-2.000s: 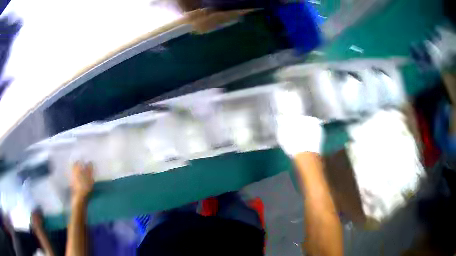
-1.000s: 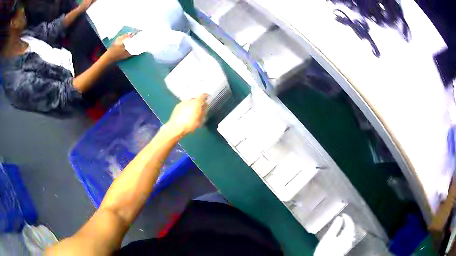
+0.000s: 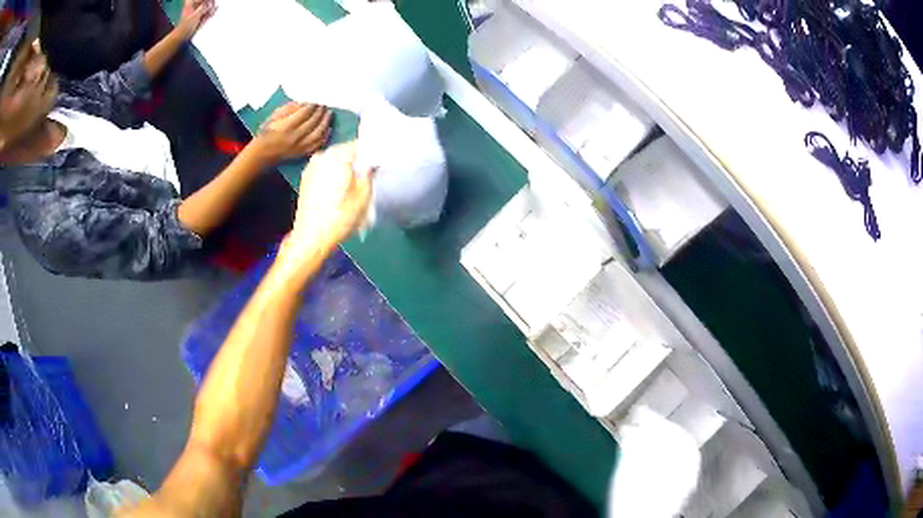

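Observation:
White retail cartons (image 3: 536, 258) stand open in a row on the green bench. A rounded bagged unit (image 3: 410, 167) in cloudy white wrap lies on the bench. My bare left hand (image 3: 334, 197) is at its near side, with the fingers closed on the edge of its bag. My white-gloved right hand (image 3: 656, 467) is over the near end of the carton row, blurred and cut off by the bottom edge. Its fingers cannot be made out.
A neighbouring person's hand (image 3: 294, 132) rests on the bench beside more white bagged units (image 3: 380, 61). A blue crate (image 3: 405, 390) with clear scraps stands on the floor. More cartons (image 3: 668, 197) are behind the rail. Black cables (image 3: 840, 71) lie on the white shelf.
My left hand has left the white carton stack and moved up and left to the bagged unit. That stack no longer shows there. My right hand has stayed near the row's near end.

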